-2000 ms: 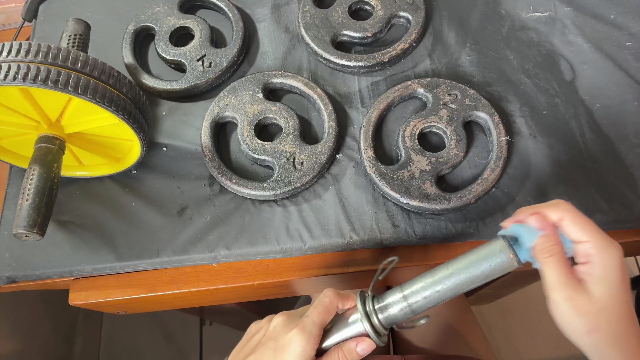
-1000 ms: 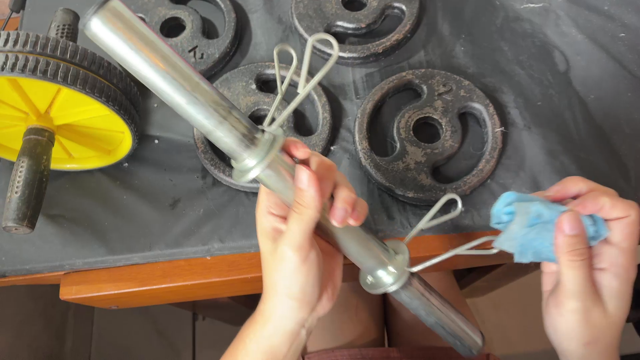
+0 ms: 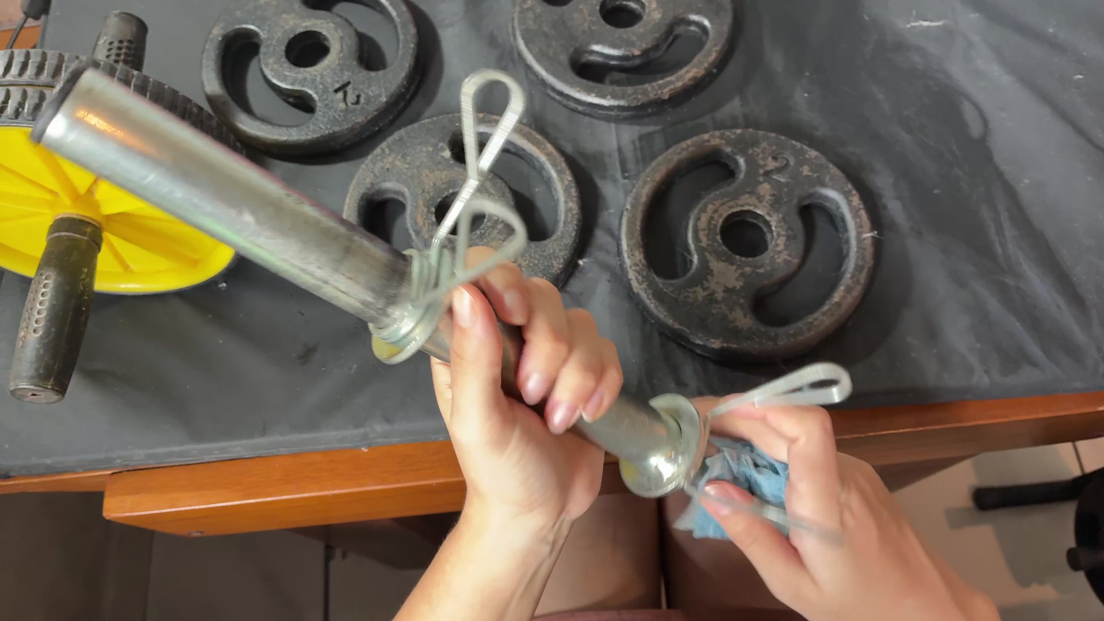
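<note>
A chromed metal dumbbell bar [image 3: 233, 198] slants from the upper left down to the right, above the table's front edge. My left hand [image 3: 526, 405] is closed around its middle grip, between the two collars. One wire spring clip [image 3: 483, 164] stands up beside the upper collar. The other spring clip [image 3: 793, 388] sits at the lower collar [image 3: 664, 448], its loops by my right hand. My right hand [image 3: 811, 509] presses a crumpled light blue cloth [image 3: 737, 479] around the bar's lower end, just past that collar; the end itself is hidden by cloth and fingers.
Several black iron weight plates [image 3: 746, 323] lie on the dark-covered table [image 3: 975, 302] behind the bar. A yellow ab wheel [image 3: 155, 233] with black handles is at the left. The table's wooden edge [image 3: 285, 487] runs under my forearms. Black equipment [image 3: 1035, 492] shows at the lower right.
My right hand and the blue cloth have moved left from beside the bar onto its lower end. Two seconds ago my left hand was near a collar; now it grips the middle.
</note>
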